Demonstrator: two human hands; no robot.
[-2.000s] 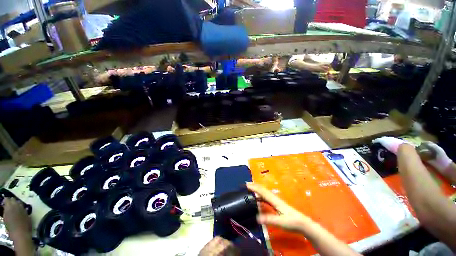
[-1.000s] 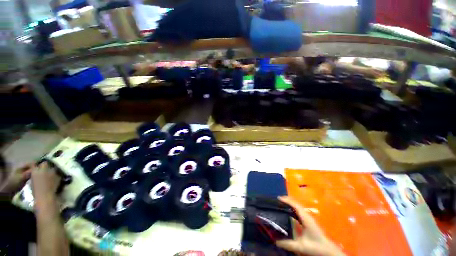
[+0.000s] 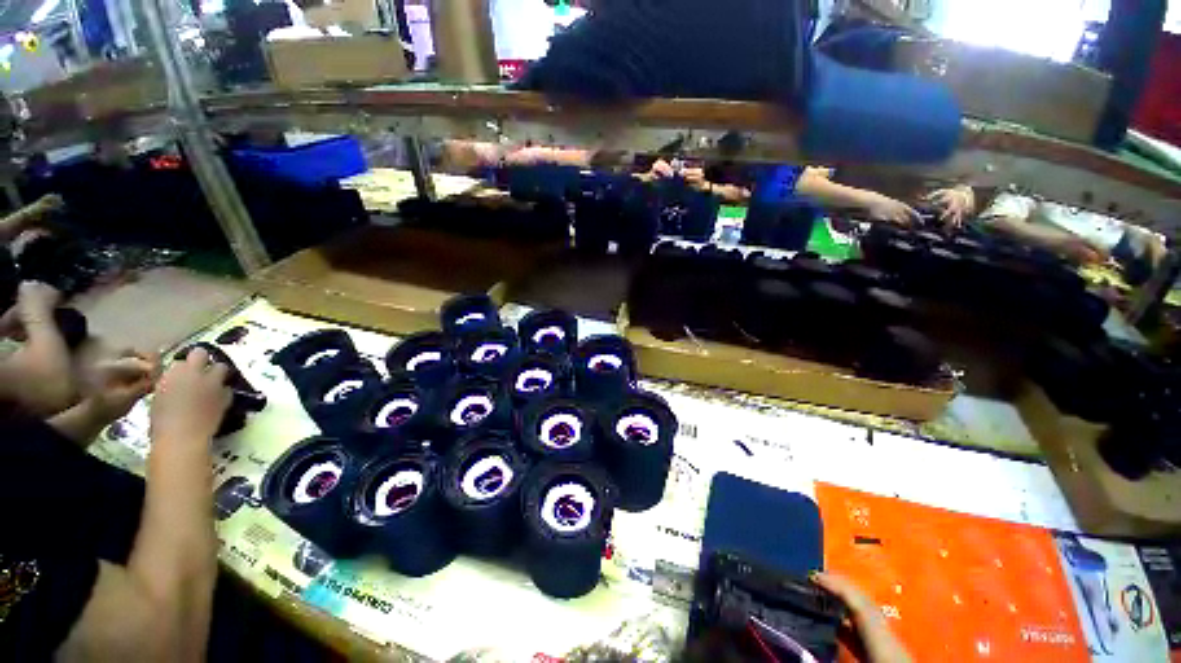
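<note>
A black housing (image 3: pixel 767 609) lies open side up at the bottom edge, with red and pale wires showing inside. It sits over the lower part of a flat dark navy pad (image 3: pixel 764 516). My right hand (image 3: pixel 865 624) is at the housing's right side, fingers on its edge, and is cut off by the bottom edge. My left hand is not clear: only a blurred patch shows at the bottom edge, left of the housing. Black cylindrical units (image 3: pixel 487 477) stand in a tight cluster to the left, pale rings upward.
An orange printed sheet (image 3: pixel 958 570) lies right of the housing. Cardboard trays (image 3: pixel 790 373) with black units stand behind. A wooden-edged shelf (image 3: pixel 648 119) crosses above, carrying dark sheets and a blue roll (image 3: pixel 881 114). Neighbouring people's arms (image 3: pixel 181 479) work at left; others' hands show opposite.
The view has turned left, so the bench contents sit further right in the picture. The housing and my right hand are now lower and partly cut off. The housing's open side faces up more.
</note>
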